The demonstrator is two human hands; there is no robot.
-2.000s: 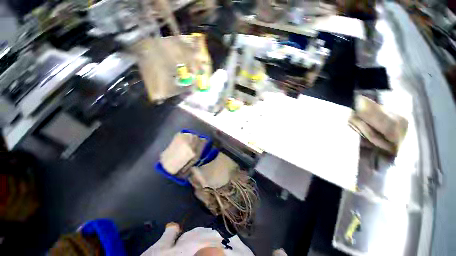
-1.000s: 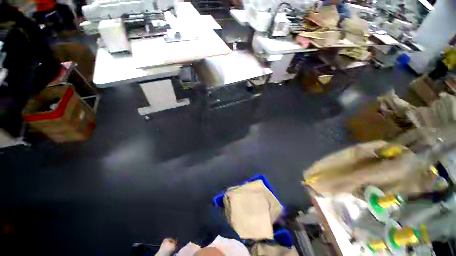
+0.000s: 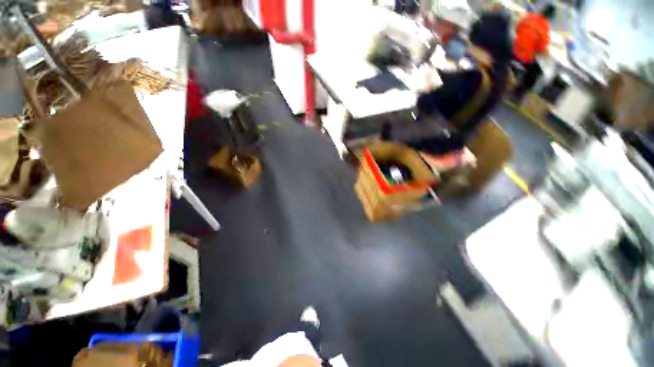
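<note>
Neither of my hands can be made out. White clothing [image 3: 276, 351] and a blurred skin-toned shape show at the bottom edge. A small pale shape [image 3: 310, 315], perhaps a shoe tip, lies just above them. A blue bin [image 3: 188, 350] holding brown pieces [image 3: 118, 355] is cut off at the bottom left. A large flat brown panel [image 3: 104, 143] lies at the left table, beside a heap of thin brown strips [image 3: 147, 75]. A red-orange rectangle [image 3: 133, 254] lies on the white table top nearer to me.
A dark floor [image 3: 287, 208] runs ahead between white tables. A cardboard box with a red rim [image 3: 384, 197] stands ahead. A smaller box [image 3: 235, 166] is under the left table. A red and white post [image 3: 310, 79] stands ahead. A person in dark clothes [image 3: 459, 93] sits beyond; another wears orange [image 3: 532, 37].
The view has swung round to the left. The red-rimmed box is now ahead instead of far left, and the left table with the brown panel has come in. No hand action shows.
</note>
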